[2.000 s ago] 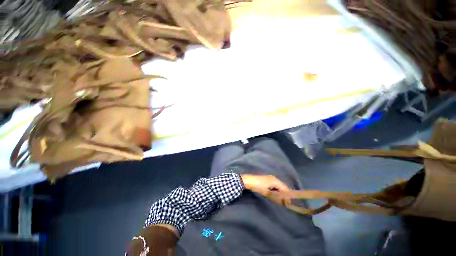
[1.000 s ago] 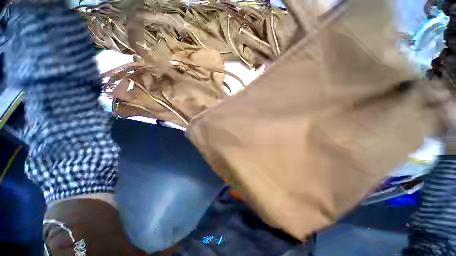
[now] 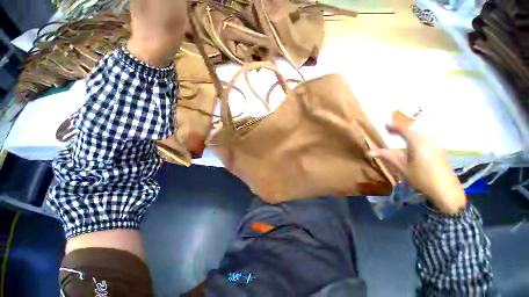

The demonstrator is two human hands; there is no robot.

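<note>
A tan-brown handbag lies tilted at the white table's near edge, above my lap, with its looped handles towards the upper left. My left hand is raised at the top of the view beside a long strap. It is blurred and its fingertips are cut off, so its grip cannot be told. My right hand is at the bag's right edge with thumb and fingers apart. No hold on the bag shows. A small orange-brown piece lies by its fingers.
A heap of similar brown bags covers the back left of the white table. Another bag lies behind my left sleeve. More brown pieces are stacked at the far right. Clear plastic hangs below the table edge.
The bag, earlier on the right and then close to the camera, is now lower at the table edge. My left arm is raised at upper left; my right hand has come into clear view.
</note>
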